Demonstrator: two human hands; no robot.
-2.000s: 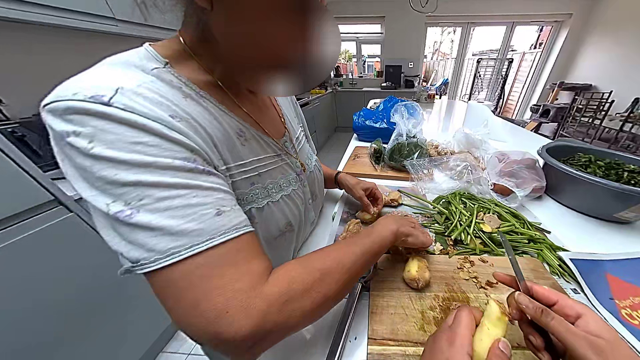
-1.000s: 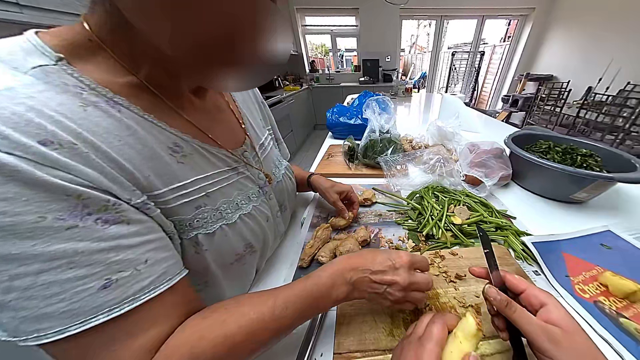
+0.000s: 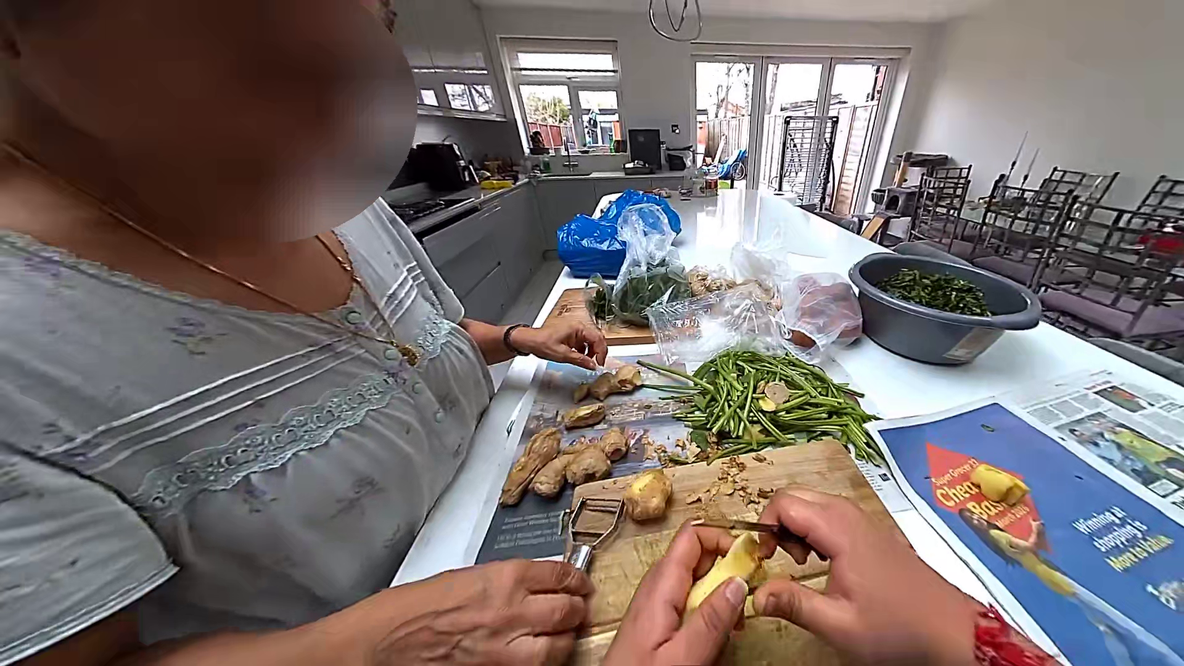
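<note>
My left hand (image 3: 680,606) holds a mostly peeled piece of ginger root (image 3: 726,572) above the wooden cutting board (image 3: 786,481). My right hand (image 3: 842,564) grips a knife (image 3: 740,524), its blade lying across the top end of the ginger. A partly peeled ginger piece (image 3: 647,495) rests on the board, with peel scraps (image 3: 731,484) to its right. At the board's left edge a Y-shaped peeler (image 3: 592,527) lies by the other person's hand (image 3: 490,610). Unpeeled ginger roots (image 3: 564,465) are on the newspaper beyond it.
A person in a pale floral top (image 3: 305,416) stands close on the left. Behind the board lies a heap of green stems (image 3: 777,398). A grey basin (image 3: 934,324) of chopped greens, plastic bags (image 3: 731,319), blue bags (image 3: 592,242) and a newspaper (image 3: 1008,518) with a ginger piece (image 3: 999,484) share the counter.
The other person's near hand has drawn back from over the board to beside the peeler. My knife, pointing up and away before, now lies across the ginger. The view has turned left.
</note>
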